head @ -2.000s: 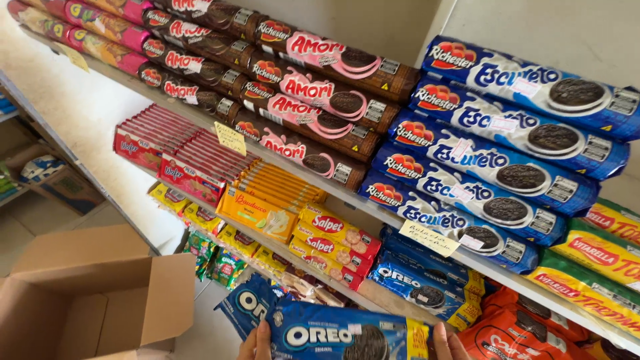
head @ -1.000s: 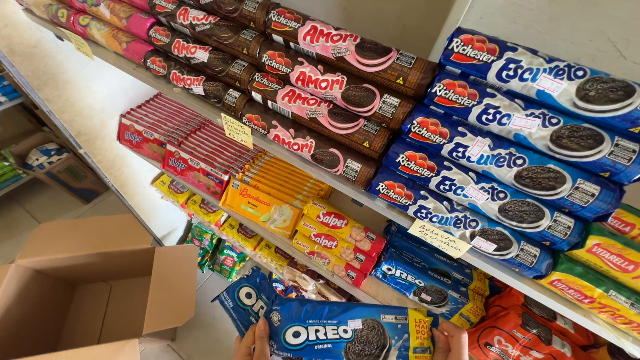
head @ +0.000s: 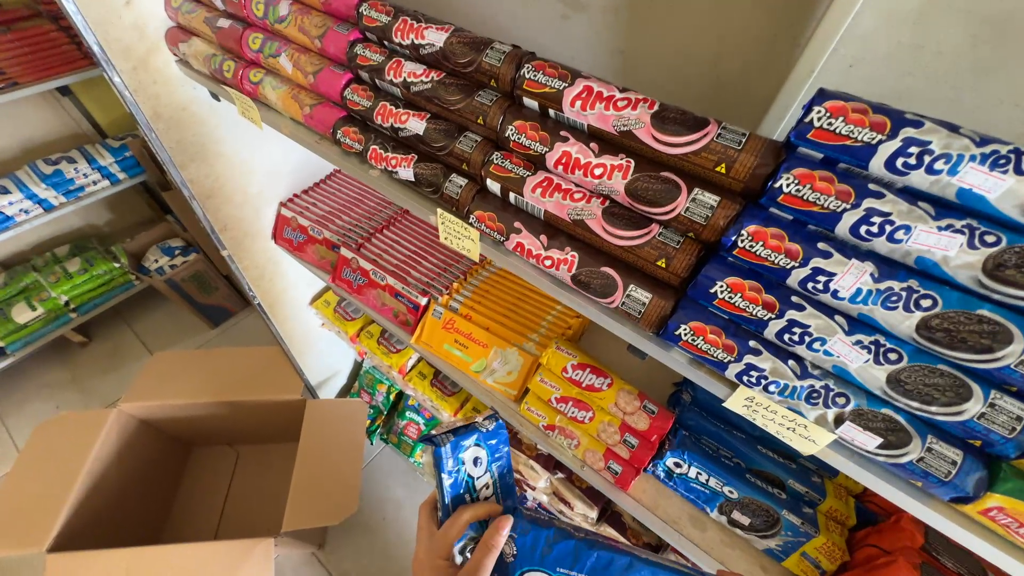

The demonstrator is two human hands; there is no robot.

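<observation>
At the bottom, my left hand point(head: 460, 538) grips blue Oreo cookie packs: a tilted pack point(head: 474, 464) at the left and another pack point(head: 588, 552) spreading rightward, cut off by the frame edge. Of my right hand only a sliver of fingertip point(head: 726, 572) shows at the bottom edge, beside the right-hand pack; its grip is hidden. Stacked Oreo packs point(head: 732, 492) lie on the lower shelf to the right. Left of them are Salpet cracker packs point(head: 596, 408), orange Bauducco wafers point(head: 480, 344) and red wafer packs point(head: 376, 288).
An open cardboard box point(head: 200, 480) stands at lower left. The upper metal shelf edge point(head: 576, 308) slants above my hands, carrying Amori rolls point(head: 608, 176) and Escureto rolls point(head: 872, 304). Hanging snack bags point(head: 408, 424) are near my left hand. Another shelf unit point(head: 76, 200) stands far left.
The view has swung left. Both held packs sit lower in the frame; the front one, earlier shown between both hands, is now largely cut off, as is my right hand.
</observation>
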